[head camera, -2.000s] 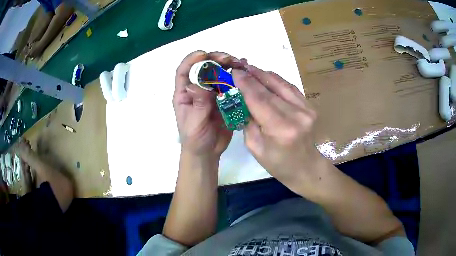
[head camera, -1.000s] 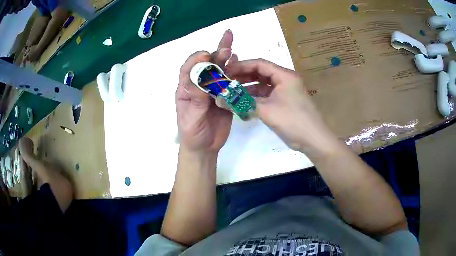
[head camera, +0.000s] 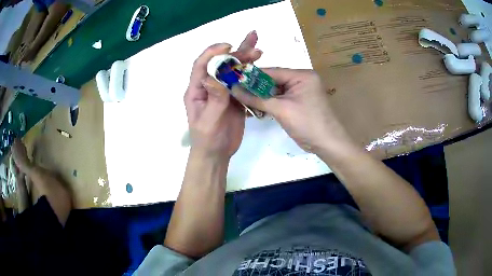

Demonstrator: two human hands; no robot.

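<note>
My left hand (head camera: 211,110) holds the white lower housing (head camera: 217,62), its rounded end pointing up and left. The blue battery cell (head camera: 227,76) shows inside it. Red and yellow lead wires run from the cell to the green circuit board (head camera: 258,82), which lies tilted over the housing's lower right part. My right hand (head camera: 291,99) grips the board's outer end between thumb and fingers. The rest of the housing is mostly hidden by my fingers.
White work sheet (head camera: 156,140) lies under my hands. Curved white covers stand at left (head camera: 112,82) and lie at right (head camera: 459,63) on the cardboard (head camera: 388,102). A part-filled housing (head camera: 137,24) is on the green belt (head camera: 178,19). A metal bracket (head camera: 38,86) and another person's arm (head camera: 46,183) are at left.
The board has turned from hanging downward to pointing more to the right. My right hand has shifted its hold to the board's end. The part-filled housing on the belt has moved left.
</note>
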